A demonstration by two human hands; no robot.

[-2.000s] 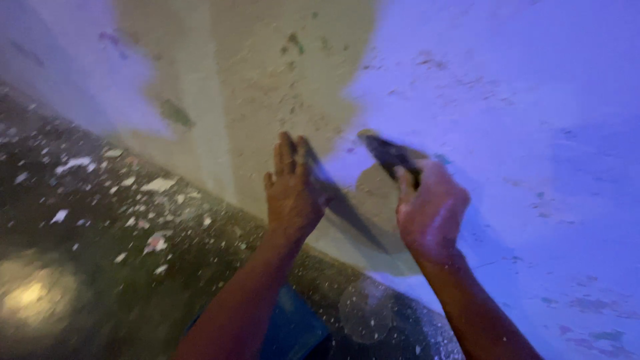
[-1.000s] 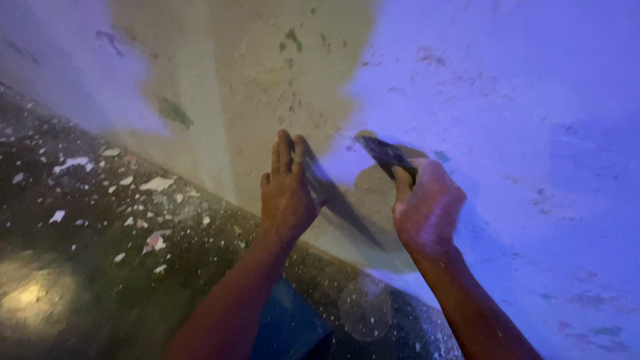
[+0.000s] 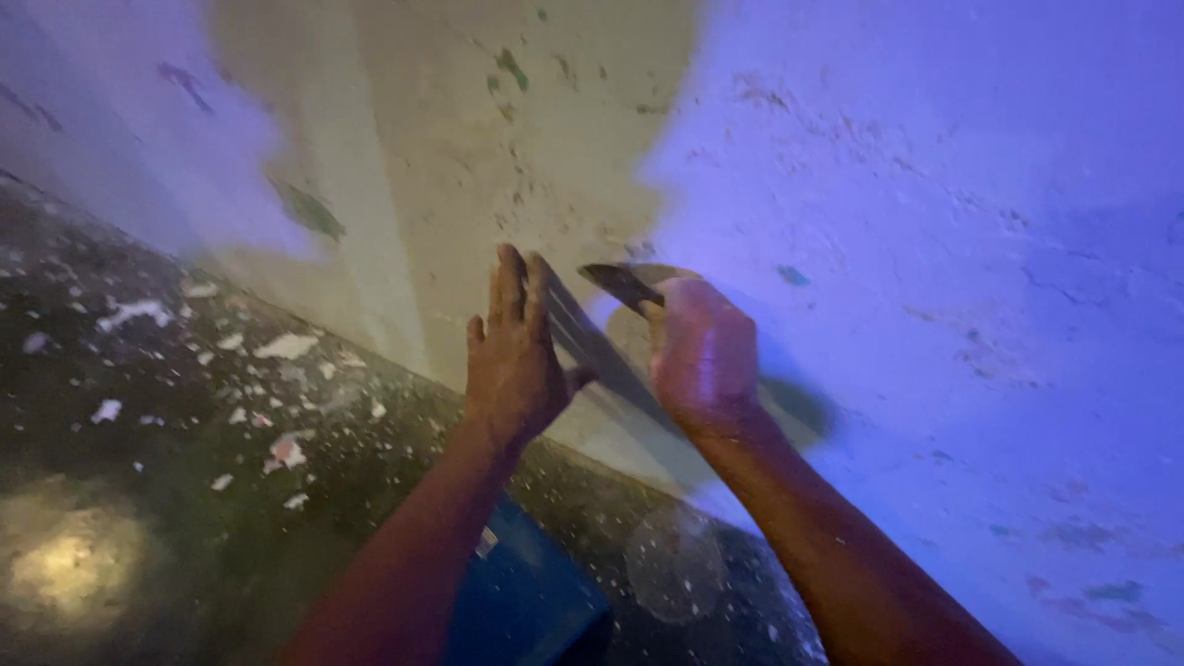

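Observation:
My right hand (image 3: pixel 705 356) is closed around a flat, dark-bladed scraper (image 3: pixel 618 285), its blade pointing up and left close to the wall. The handle is hidden in the fist. To its left, my left hand (image 3: pixel 518 356) lies against the painted wall (image 3: pixel 444 120) with its fingers pointing up and its thumb out to the right, holding nothing. A long dark shadow runs down and right between the hands. Around them the wall shows chipped marks and green patches, part in yellowish light and part in blue-violet light.
Pale paint flakes (image 3: pixel 289 347) are scattered on the dark floor (image 3: pixel 185 536) along the foot of the wall. A blue object, perhaps a box (image 3: pixel 527 592), stands on the floor below my left forearm, partly hidden by it. A bright reflection shows at lower left.

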